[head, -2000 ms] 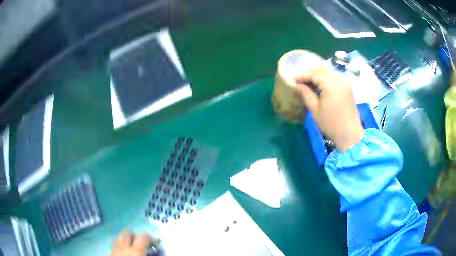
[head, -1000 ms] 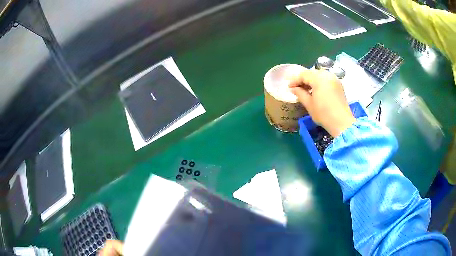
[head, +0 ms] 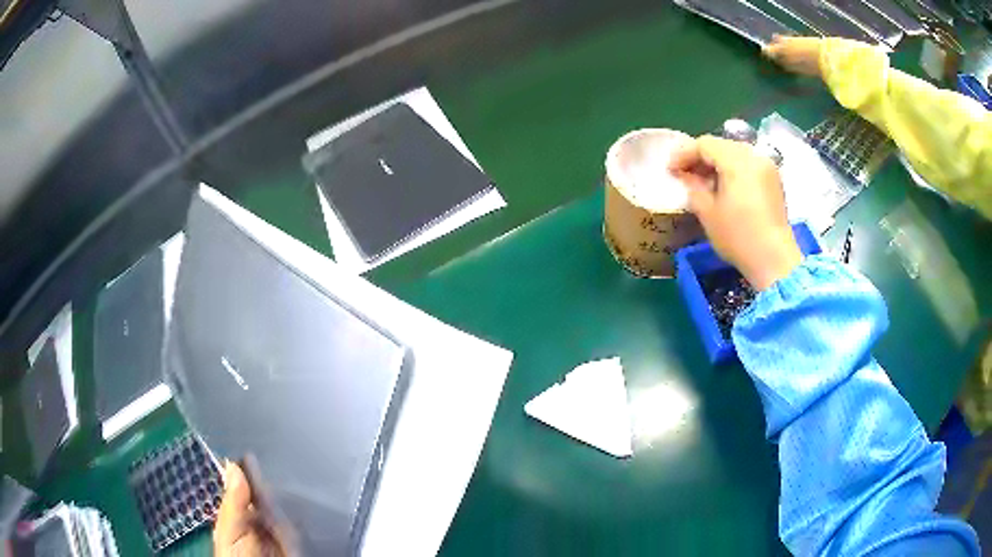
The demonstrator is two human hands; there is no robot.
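My left hand (head: 248, 514) grips the lower left edge of a grey tablet back cover (head: 277, 375) with a white interleaf sheet (head: 462, 375) under it, tilted up above the bench. My right hand (head: 742, 201), in a blue sleeve, is at the opening of the tan cardboard core (head: 644, 234), thumb and fingertips together at its rim; whether they hold something is too small to tell. The blue parts bin (head: 715, 316) with small dark parts stands below my right hand, beside the core.
A cover on a white sheet (head: 400, 183) lies on the green belt, with others at left. A blister tray (head: 177, 492), stacked sheets (head: 74, 535) and a white scrap (head: 590, 406) lie near. Another person's yellow-sleeved arm (head: 908, 109) reaches in at upper right.
The cover and its sheet have swung left and up in my left hand and hide the ring sheet. My right hand stays at the core. The other person's arm now reaches to the far covers.
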